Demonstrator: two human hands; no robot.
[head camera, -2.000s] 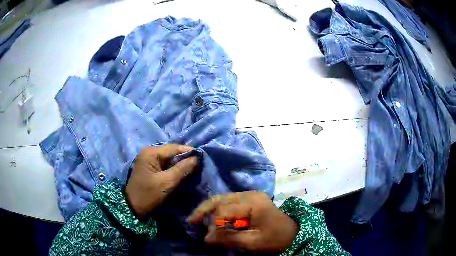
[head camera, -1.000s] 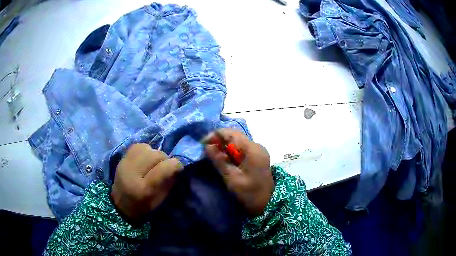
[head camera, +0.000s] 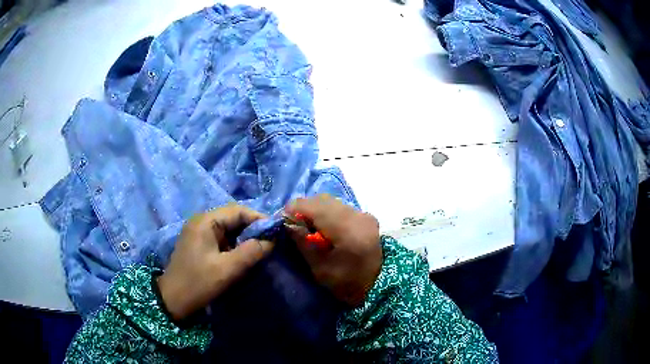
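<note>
A light-blue patterned denim shirt (head camera: 214, 92) lies bunched on the white table in front of me, its button placket spread to the left. My left hand (head camera: 210, 256) pinches a folded edge of the shirt near the table's front edge. My right hand (head camera: 335, 245) holds thread snips with orange-red handles (head camera: 318, 239). The short blades sit at the pinched edge, close to my left fingertips. Whether they touch a thread is too small to tell. The cloth below my hands is dark and in shadow.
Several similar blue garments (head camera: 563, 163) lie at the right and hang over the edge of the white table (head camera: 399, 163). A small pale tag-like item with a thin cord (head camera: 19, 146) lies at the far left. A grey spot marks the table right of the shirt.
My right hand has risen from low by the table edge to my left fingertips, bringing the snips to the fold. The shirt and table have shifted slightly left and up in view.
</note>
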